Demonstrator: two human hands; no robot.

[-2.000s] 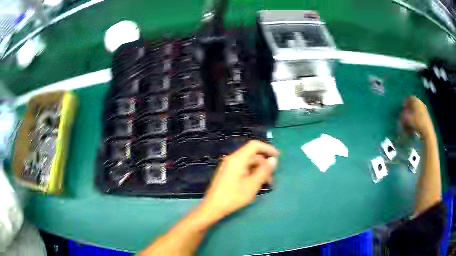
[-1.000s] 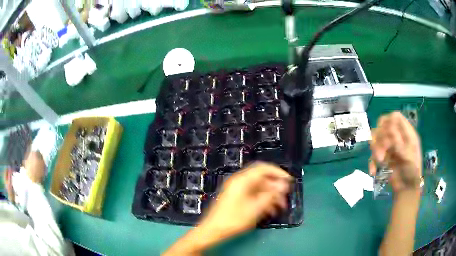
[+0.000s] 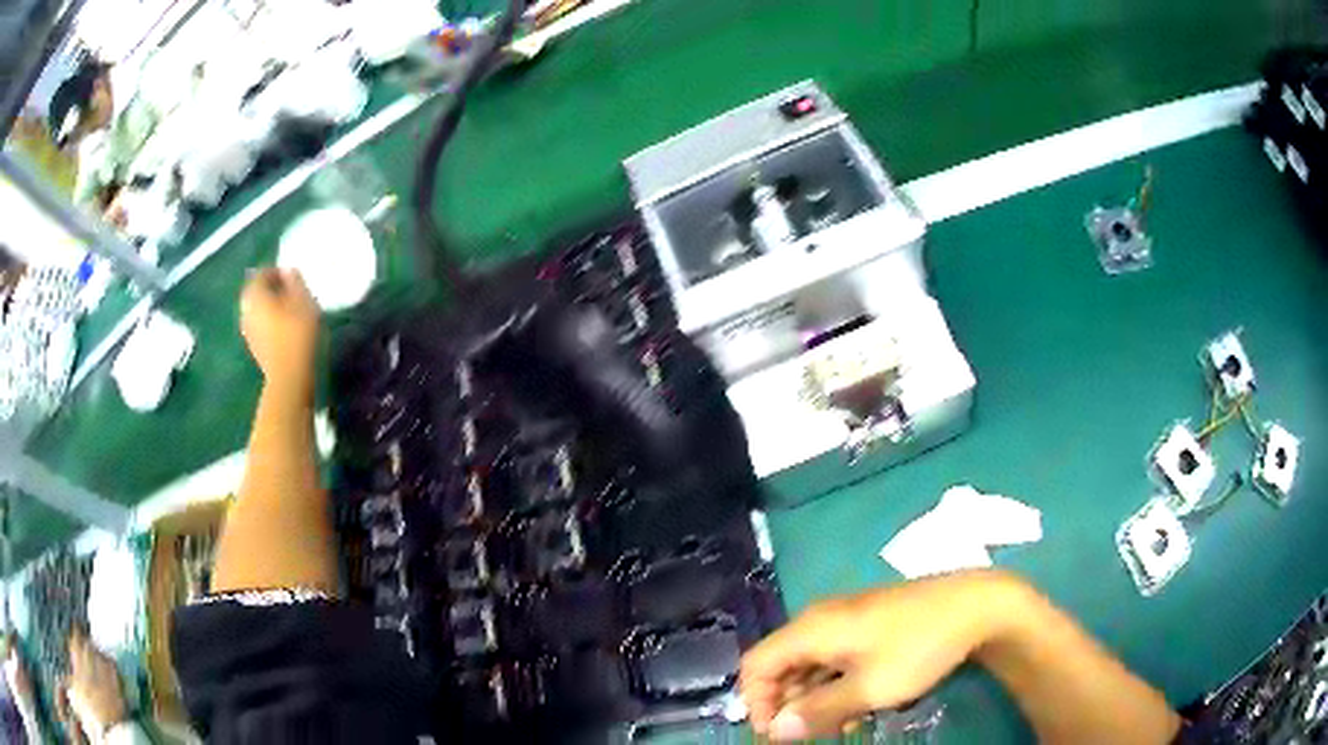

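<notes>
A black blister tray (image 3: 583,626) with dark modules fills the left centre. My left arm crosses its left side, and my left hand (image 3: 280,313) is at the upper left beside a white disc (image 3: 329,259), fingers curled; what it holds, if anything, does not show. My right hand (image 3: 859,662) is at the tray's lower right edge with bent fingers. A small pale bit shows at its fingertips, but I cannot tell whether it is gripped. A clear part (image 3: 913,720) shows partly below this hand. The blurred dark screwdriver (image 3: 619,364) hangs over the tray.
A silver-grey screw feeder (image 3: 787,306) stands right of the tray, with a white cloth or paper (image 3: 964,531) in front. Several clear-framed wired parts (image 3: 1183,463) lie at right. Stacked black trays (image 3: 1296,131) are upper right. A yellow box (image 3: 175,546) and another person's hand (image 3: 95,684) are at left.
My left hand has moved from the tray's lower right to beside the white disc. My right hand has moved from the loose parts to the tray's lower right edge. The view has turned.
</notes>
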